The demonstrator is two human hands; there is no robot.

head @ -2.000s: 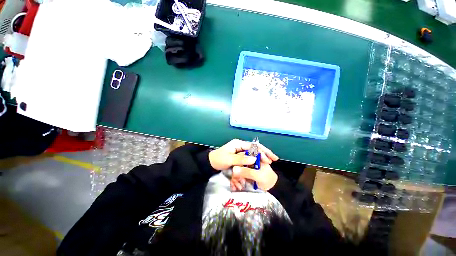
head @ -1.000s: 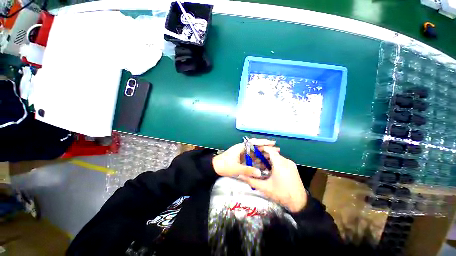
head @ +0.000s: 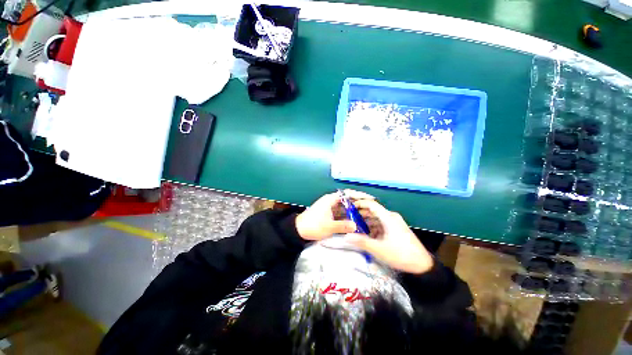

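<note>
My left hand point(head: 320, 218) and my right hand point(head: 400, 244) meet at the bench's front edge, below the blue bin. Blue-handled side cutters point(head: 357, 218) lie between them, tips up and left, with the handles running down into my right hand. A small dark area shows between the hands beside the cutters; I cannot tell what it is or whether my left fingers grip it. The shallow blue bin point(head: 479, 142) holds many tiny white parts point(head: 416, 149).
A clear blister tray point(head: 589, 90) with black parts point(head: 563, 161) overhangs the bench at right. A black holder point(head: 242, 43) and black bundle point(head: 269, 82) stand at upper left. A smartphone point(head: 190, 147) lies beside a white sheet point(head: 114, 104). Another clear tray point(head: 201, 218) hangs below.
The cutter handles, spread apart one second ago, now appear closer together. Both hands stay together at the bench edge. The whole view has shifted slightly, moving the bench things right.
</note>
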